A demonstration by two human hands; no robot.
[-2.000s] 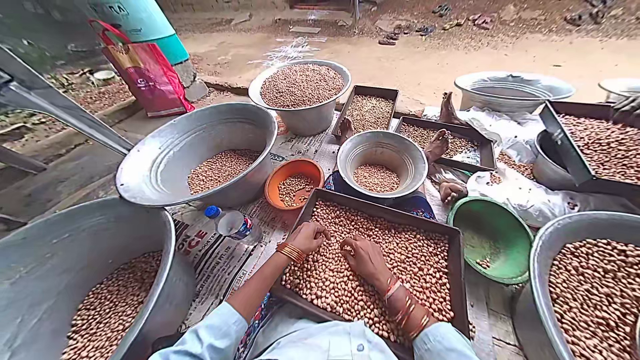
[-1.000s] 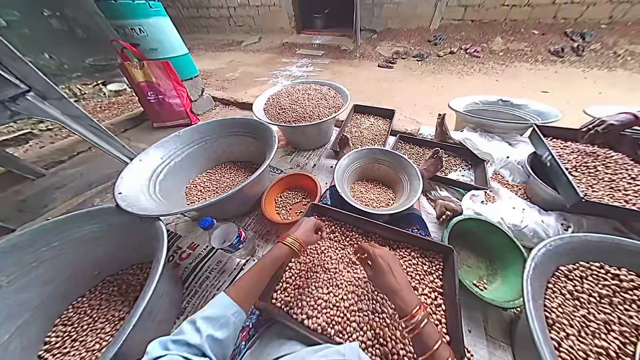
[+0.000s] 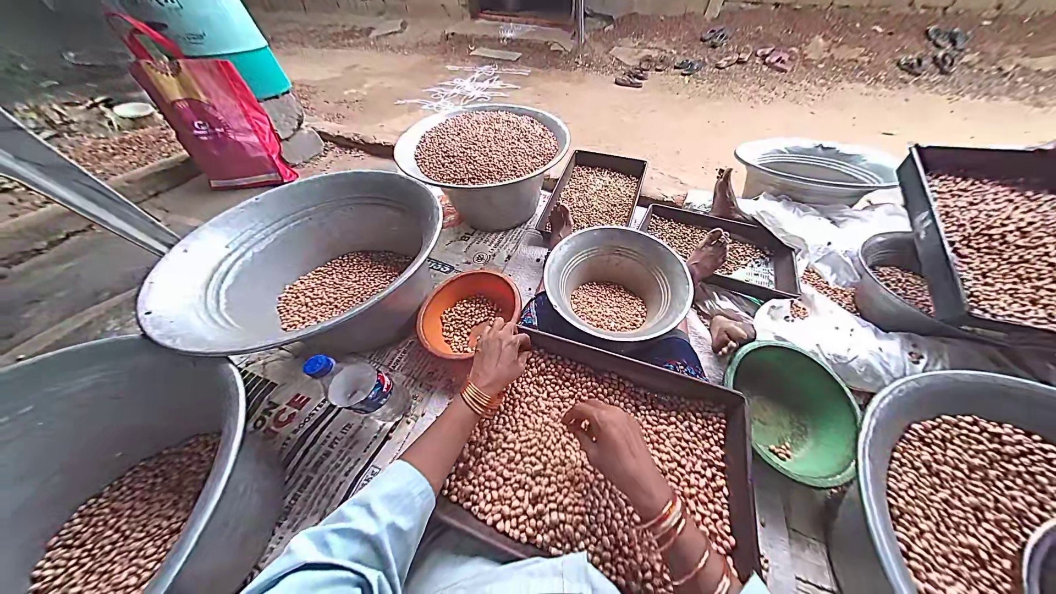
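Note:
A dark rectangular tray (image 3: 652,368) full of brown nuts or seeds (image 3: 528,466) rests in front of my body. Over its far left corner is my left hand (image 3: 499,355), fingers bent down close to the near rim of an orange plastic bowl (image 3: 429,318); whether it holds a nut is hidden. My right hand (image 3: 606,437) hovers over the middle of the tray, fingers curled, and its grip cannot be made out. The orange bowl contains a small heap of the same nuts. Just beyond the tray stands a round metal bowl (image 3: 561,285), partly filled.
Large metal basins (image 3: 206,247) of nuts stand on both sides. A capped plastic bottle (image 3: 359,388) lies on printed sheeting at left. At right are a green bowl (image 3: 825,396) and a raised tray (image 3: 940,239). Another person's feet (image 3: 708,254) are near smaller trays (image 3: 767,289).
My left hand has moved left from over the tray to its corner beside the orange bowl. The right hand stays over the nuts. A co-worker's hand, seen earlier at the right tray, is out of view.

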